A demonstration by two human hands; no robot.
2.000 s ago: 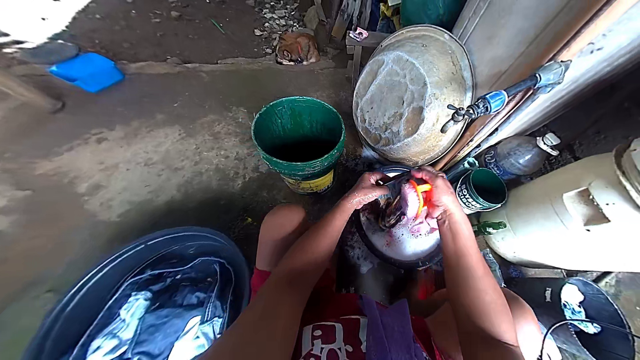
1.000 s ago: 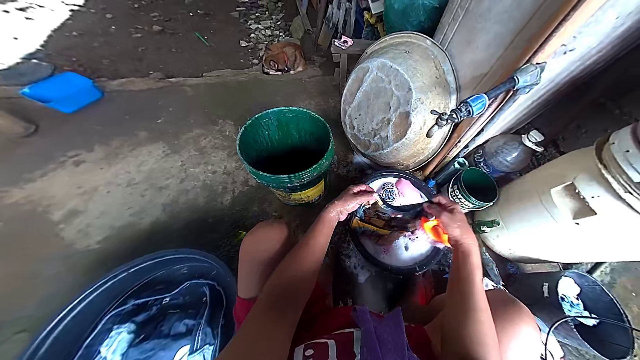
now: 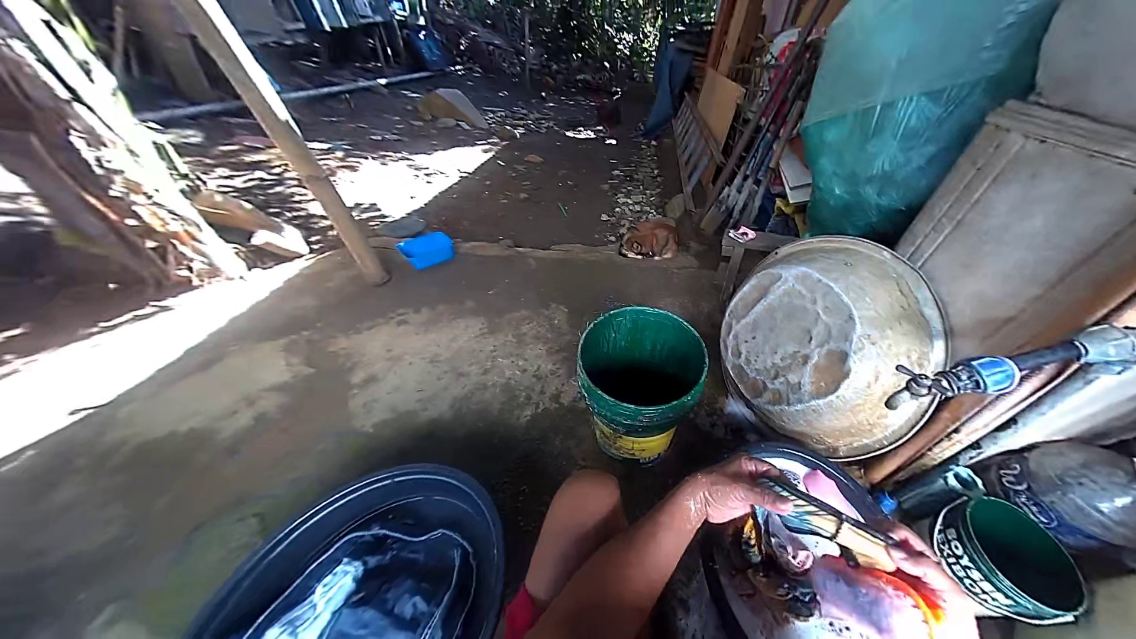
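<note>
Over a soapy, round basin (image 3: 763, 586) with a dark rim, my left hand (image 3: 732, 491) grips one end of a striped strip of wet cloth or strap (image 3: 825, 519). My right hand (image 3: 923, 568) holds its other end, at the lower right. Beneath them lie a wet dark and orange item (image 3: 772, 568), pink and white pieces in suds, and an orange-red thing close to my right hand. What these pieces are, I cannot tell.
A green bucket (image 3: 643, 364) stands ahead, a dark tub of wet clothes (image 3: 426, 484) at left. A large metal basin (image 3: 830, 346) leans beside a tap (image 3: 958, 380). Right: a smaller bucket (image 3: 1012, 559). Farther off: a blue plastic container (image 3: 427, 250) and a curled-up animal (image 3: 649, 239).
The view has tilted up and left. My hands, apart over the basin a second ago, now hold the striped piece between them.
</note>
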